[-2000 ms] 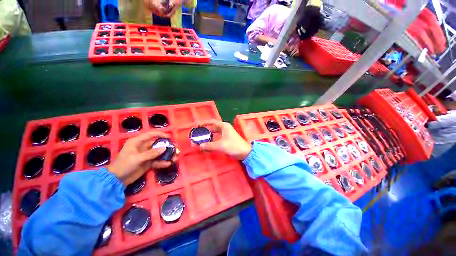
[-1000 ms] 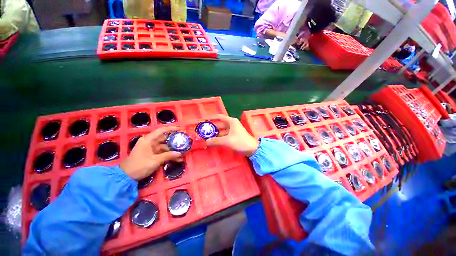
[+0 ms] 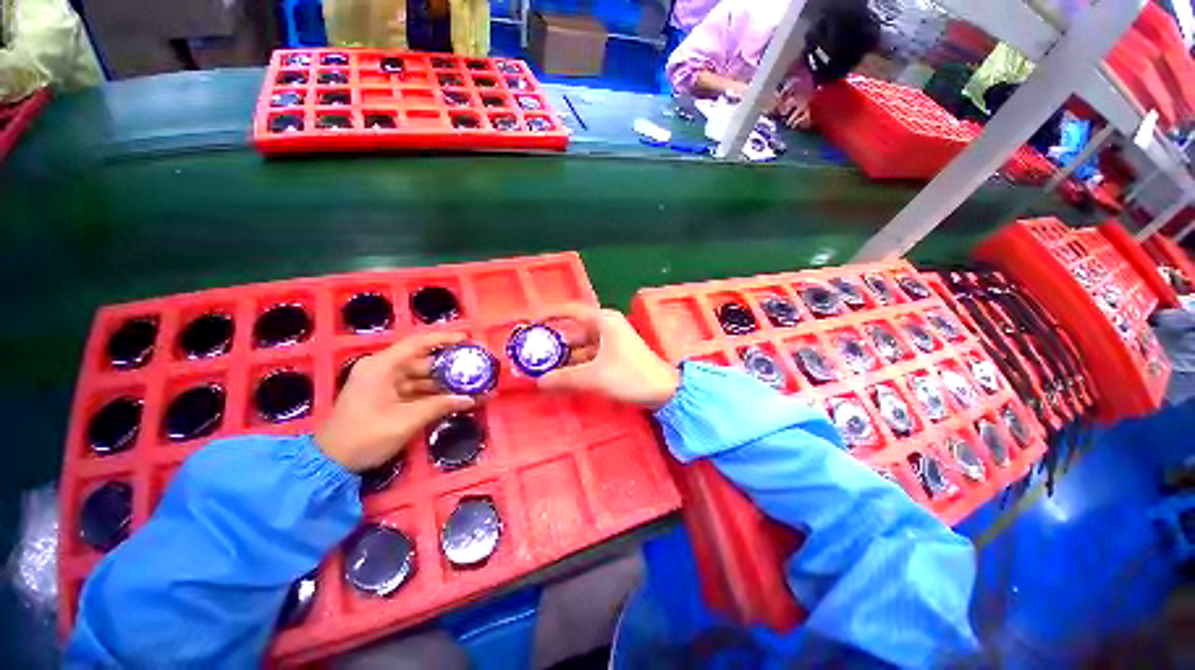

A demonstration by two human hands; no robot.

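My left hand [image 3: 387, 403] holds a round watch head [image 3: 465, 369] by its edge above the work tray. My right hand [image 3: 606, 361] holds another watch head [image 3: 539, 348] close beside it. Both discs show a bright white and purple reflection on their faces. The red work tray [image 3: 552, 522] lies under my hands. Its left and middle pockets hold dark glossy discs, such as one in the front row [image 3: 471, 530]. Several pockets at its right are plain red. My hands and sleeves hide some middle pockets.
Stacked full trays [image 3: 674, 322] stand close at the right. A staggered stack [image 3: 1016, 333] and more red trays [image 3: 1068, 291] are farther right. Across the green belt [image 3: 393, 216] lies another tray [image 3: 413, 140]. A pale metal post [image 3: 957, 170] slants at upper right. A person in pink [image 3: 721, 55] sits opposite.
My hands came closer together, bringing the two watch heads side by side. Their faces now reflect bright white and purple. The trays sit slightly farther right in view than two seconds ago.
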